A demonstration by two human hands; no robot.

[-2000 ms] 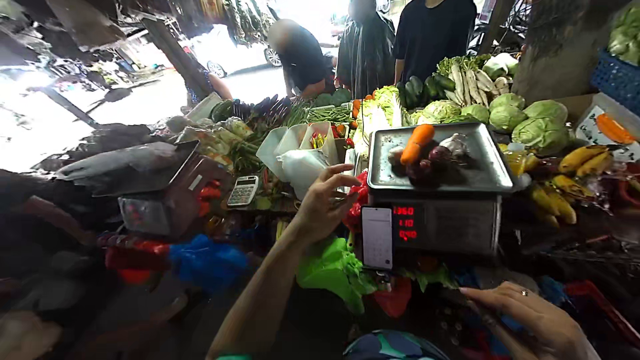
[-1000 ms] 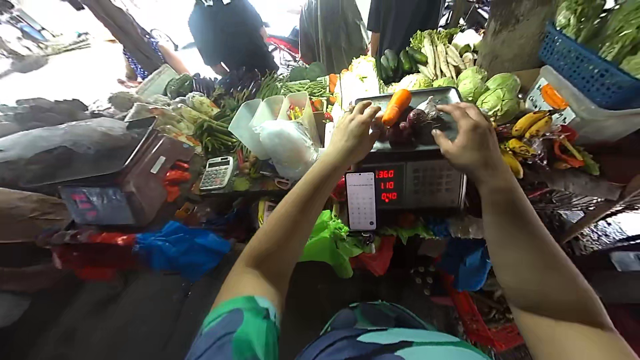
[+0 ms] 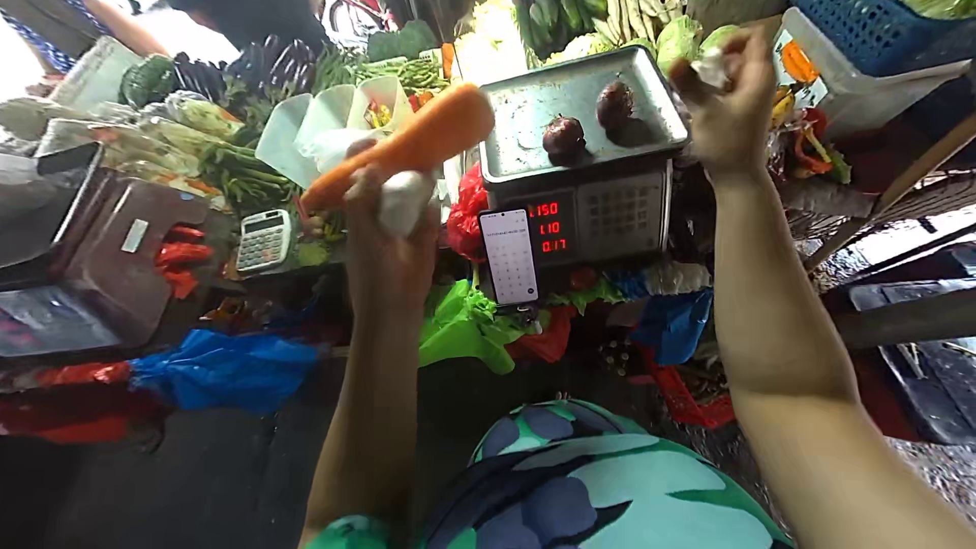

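Note:
My left hand (image 3: 393,217) is closed around a large carrot (image 3: 408,145) and a white garlic bulb (image 3: 405,202), left of the weighing scale. Two red onions, one nearer (image 3: 563,137) and one farther back (image 3: 614,104), lie apart on the scale's metal tray (image 3: 526,164). Raised past the tray's right edge, my right hand (image 3: 724,107) grips a small whitish piece, probably garlic (image 3: 713,70). A phone (image 3: 509,258) showing a calculator leans upright against the scale's front, beside its lit red display (image 3: 550,227).
A desk calculator (image 3: 264,241) and open plastic containers (image 3: 313,130) are at the left, near a second scale (image 3: 99,252). Green beans, eggplants (image 3: 278,69) and cabbages (image 3: 679,42) line the back. A blue basket (image 3: 877,34) stands at the right; a blue plastic bag (image 3: 221,366) hangs at lower left.
The carrot has left the tray and is in my left hand, now left of the scale. My right hand has lifted off the tray to the right. Two onions remain there.

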